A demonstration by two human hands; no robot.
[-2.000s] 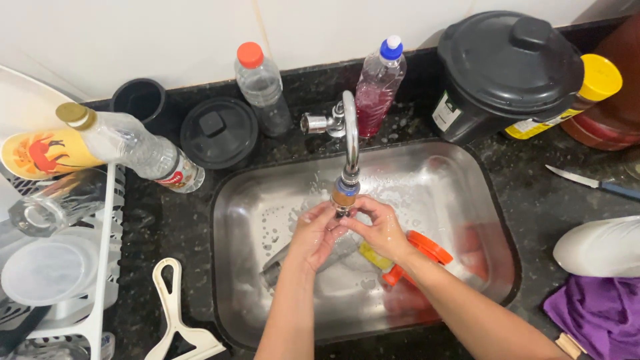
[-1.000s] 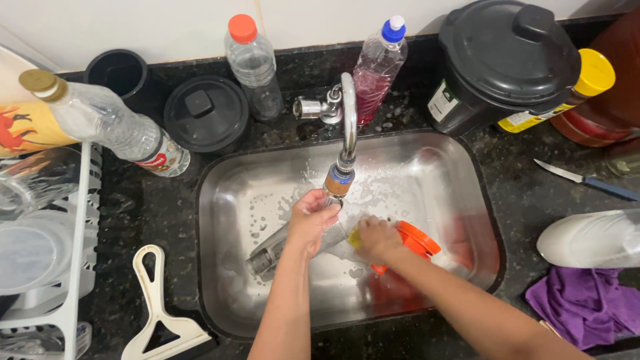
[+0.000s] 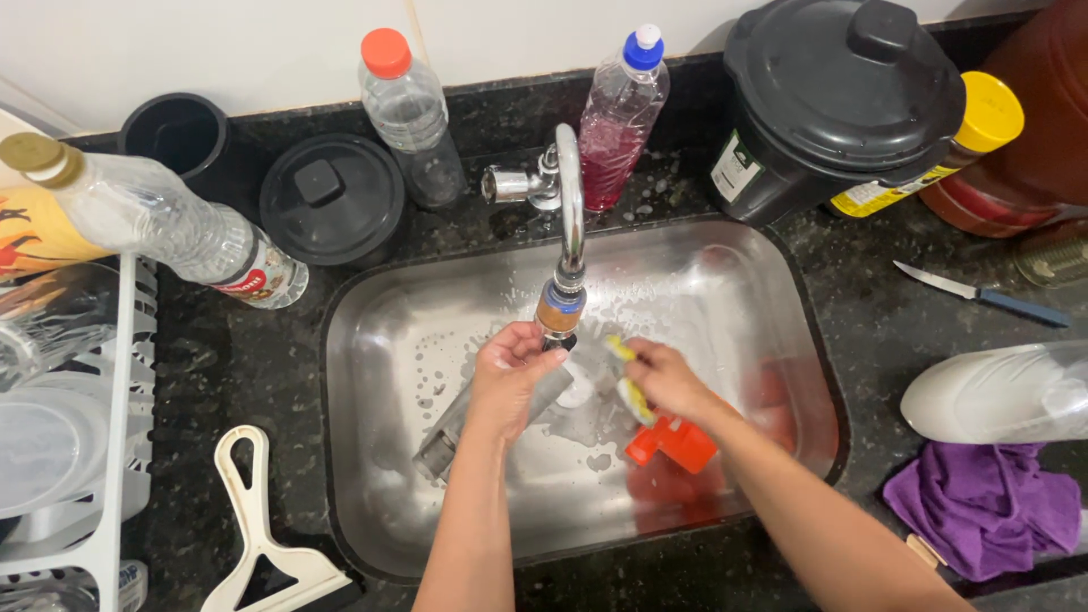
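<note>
My left hand (image 3: 514, 374) is just below the filter-like tip of the chrome faucet (image 3: 571, 212), its fingers around a small dark piece. A yellow sponge (image 3: 636, 395) is in my right hand (image 3: 667, 378), above the right part of the stainless steel sink (image 3: 408, 527). Under that hand an orange plastic part (image 3: 684, 444) lies on the sink floor. A grey translucent cylinder (image 3: 440, 450) lies slanted in the basin, partly hidden by my left hand and forearm.
Behind the sink stand a red-capped bottle (image 3: 408, 119), a bottle of pink liquid (image 3: 616, 127) and black lidded containers (image 3: 331, 200). At right lie a knife (image 3: 977, 293), a white bottle (image 3: 986, 395) and a purple cloth (image 3: 986, 510). A dish rack (image 3: 119, 442) and squeegee (image 3: 255, 544) are at left.
My right hand has left the faucet tip, reached down to the sponge beside the orange part, and lifted it. My left hand has stayed by the faucet tip.
</note>
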